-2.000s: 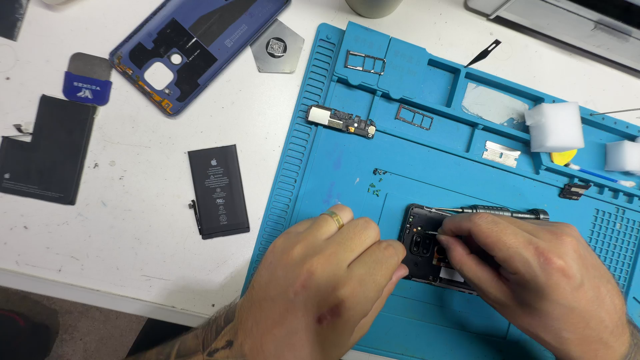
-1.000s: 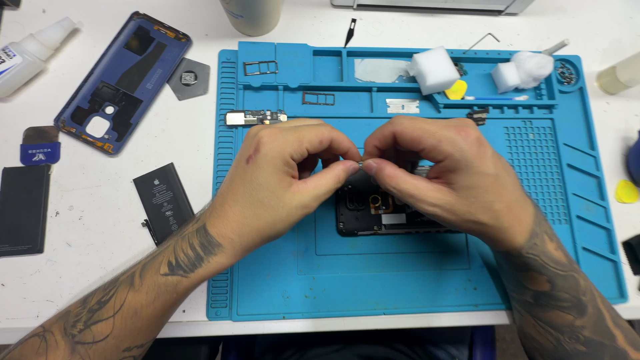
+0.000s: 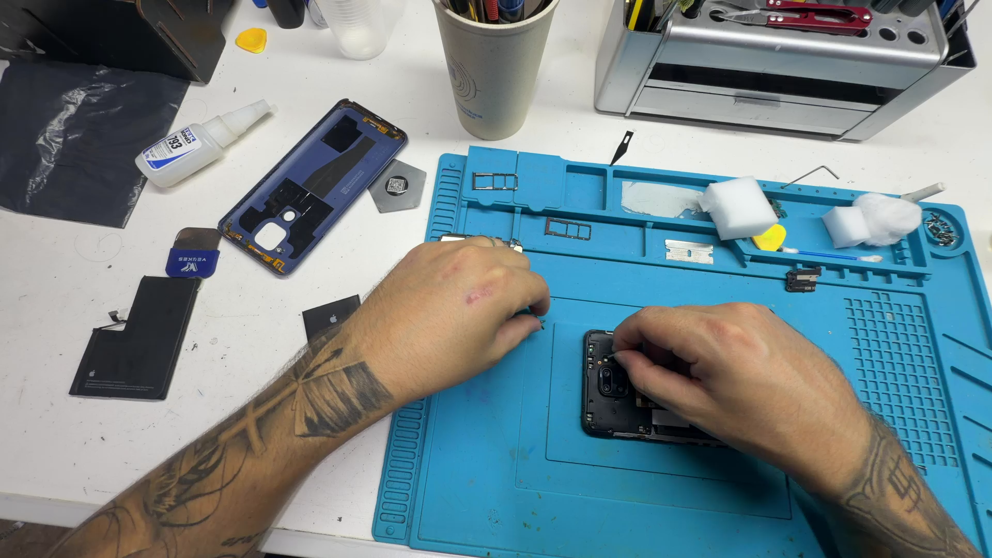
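Observation:
An opened black smartphone (image 3: 620, 418) lies on the blue silicone repair mat (image 3: 473, 480), its inner side and camera module facing up. Over its upper part, my right hand (image 3: 721, 372) pinches a tiny piece between thumb and forefinger; the piece is too small to name. To the left, my left hand (image 3: 473, 310) hovers over the mat with thumb and forefinger close together near tiny green bits; whether it holds any is hidden. Behind that hand a small metal-shielded phone part (image 3: 511, 244) is partly covered. Two SIM trays (image 3: 494, 181) rest in the mat's upper compartments.
A blue phone back cover (image 3: 349, 167), a glue bottle (image 3: 182, 155) and phone batteries (image 3: 143, 341) lie left. A cup of pens (image 3: 496, 77) and a silver tool organizer (image 3: 759, 70) stand behind. White foam blocks (image 3: 740, 208), a razor blade (image 3: 688, 252) and a screw compartment (image 3: 942, 230) are on the mat.
A second ago both hands met above the phone; now they are apart, the left over the mat's left part and the right at the phone's camera end. The view has shifted.

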